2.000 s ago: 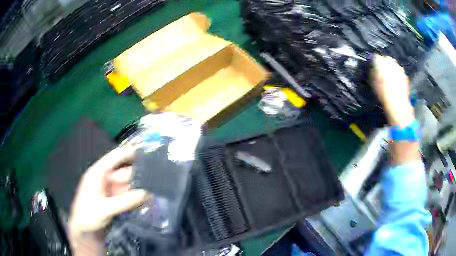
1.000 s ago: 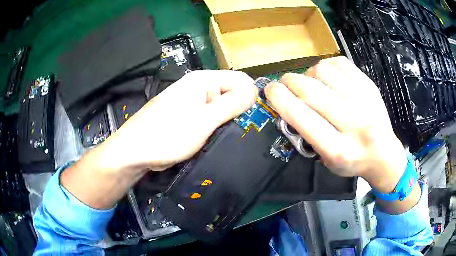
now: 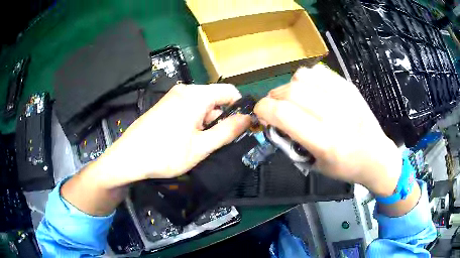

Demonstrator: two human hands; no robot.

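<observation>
An open phone body [image 3: 214, 166], black with blue circuitry and a silver camera block at its upper end, is held tilted in front of me. My left hand [image 3: 181, 131] grips its upper left side, thumb and fingers pinched round a dark edge. My right hand [image 3: 323, 126] grips the camera end, with fingertips close to my left thumb. A small black part shows between the fingertips of both hands; its shape is mostly hidden by them. The phone's lower part is dark and blurred.
An open empty cardboard box [image 3: 262, 45] stands behind the hands. Stacked black trays [image 3: 398, 60] are at the right. Foam sheets [image 3: 101, 70] lie over phones at the left. A black parts tray [image 3: 328, 185] is beneath the phone. A white machine [image 3: 337, 221] is at the lower right.
Since one second ago the phone body has tilted and turned in my hands, and its face shows less. Earlier, my left hand was lower left holding a blurred dark item and my right hand was at the stacked trays.
</observation>
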